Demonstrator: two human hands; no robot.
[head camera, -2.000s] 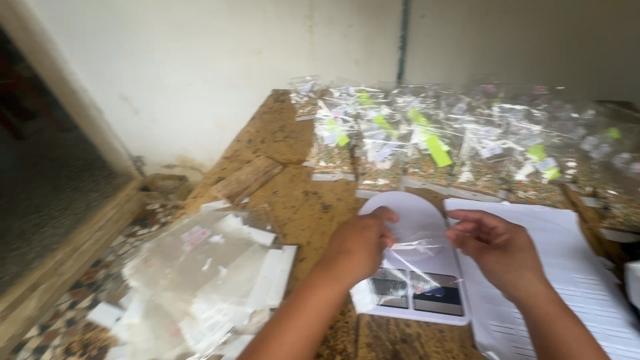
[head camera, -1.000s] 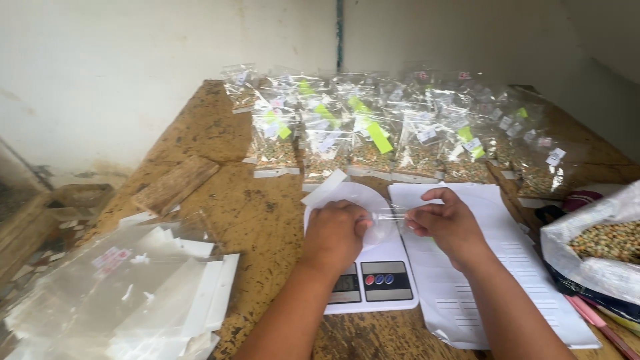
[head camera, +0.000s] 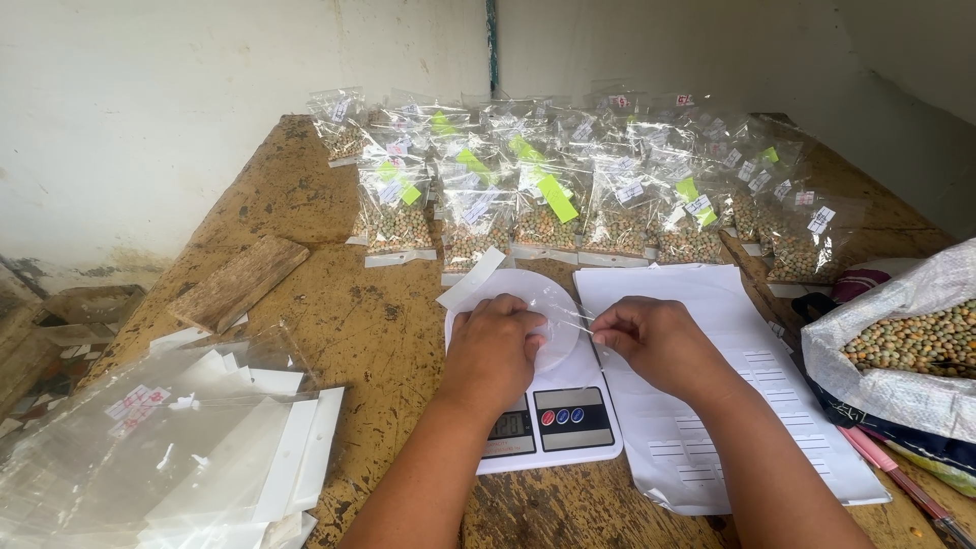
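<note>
A white digital kitchen scale (head camera: 579, 450) with a round plate lies on the worn wooden table. A clear plastic bag (head camera: 560, 305) with a white header strip lies flat over the plate. My left hand (head camera: 499, 347) presses on this bag, fingers curled, on the plate's left part. With thumb and forefinger, my right hand (head camera: 656, 343) pinches the bag's right edge, just beyond the plate. The scale's display is partly hidden by my left wrist. Beneath my right forearm are white paper sheets (head camera: 679, 290) with printed lines.
Rows of clear bags of dried peas (head camera: 389, 225) with paper tags stand behind the scale. Flat plastic bags (head camera: 221, 457) are stacked at front left, near a wooden block (head camera: 240, 282). An open woven sack of dried peas (head camera: 900, 381) is at right, with pens (head camera: 907, 488) beside it.
Both hands were raised over the scale holding clear plastic between them; now the left hand rests on the plate with the bag spread under it. The view has shifted, bringing the pea sack into sight.
</note>
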